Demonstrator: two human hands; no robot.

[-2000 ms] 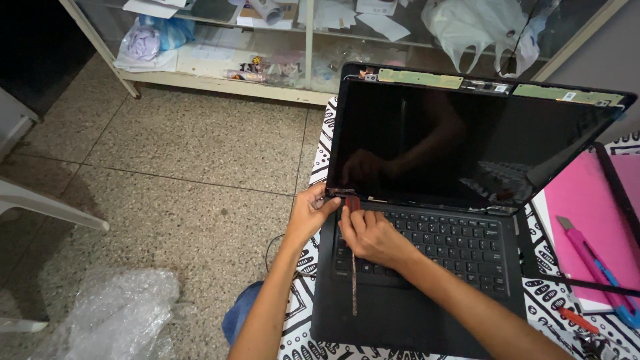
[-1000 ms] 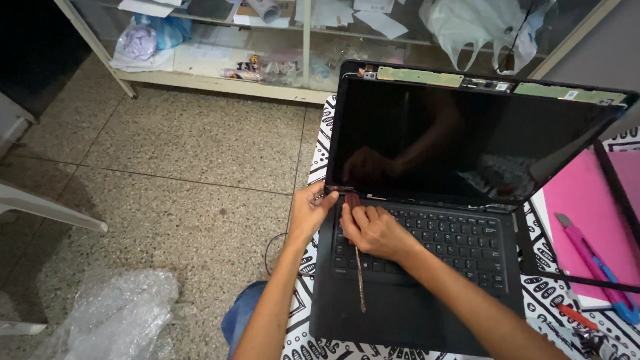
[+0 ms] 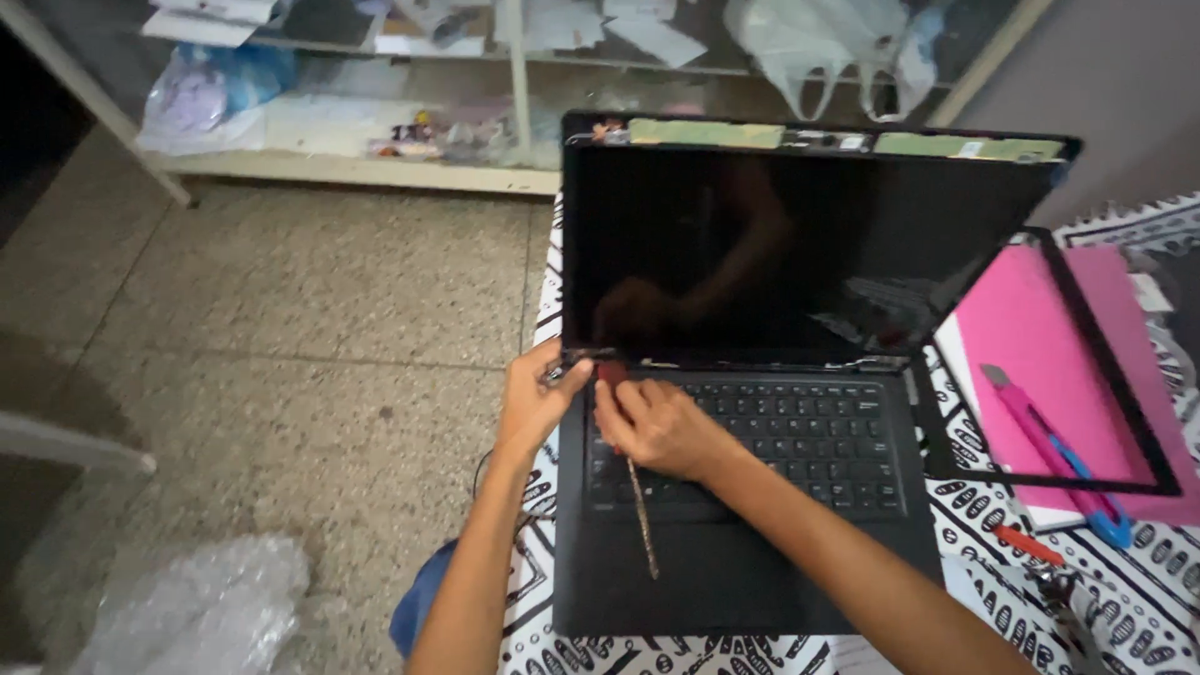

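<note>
A black laptop point(image 3: 731, 581) lies unfolded on a patterned cloth, its screen point(image 3: 797, 253) raised and the frame around the panel uncovered, with green strips along the top. My left hand point(image 3: 536, 389) grips the lower left corner of the screen near the hinge, thumb on the front. Beside it, my right hand point(image 3: 661, 427) pinches a small dark red tool point(image 3: 611, 375), its upper end at the screen's lower left edge. A thin patterned cord or strip point(image 3: 643, 520) trails from the right hand over the palm rest.
At the right, a loose black screen bezel point(image 3: 1116, 375) lies over pink folders point(image 3: 1078, 281), with a pink and blue utility knife point(image 3: 1055, 450) and a red-orange item point(image 3: 1028, 544) near it. A glass cabinet point(image 3: 356, 173) stands behind. Clear plastic wrap point(image 3: 202, 609) lies on the floor.
</note>
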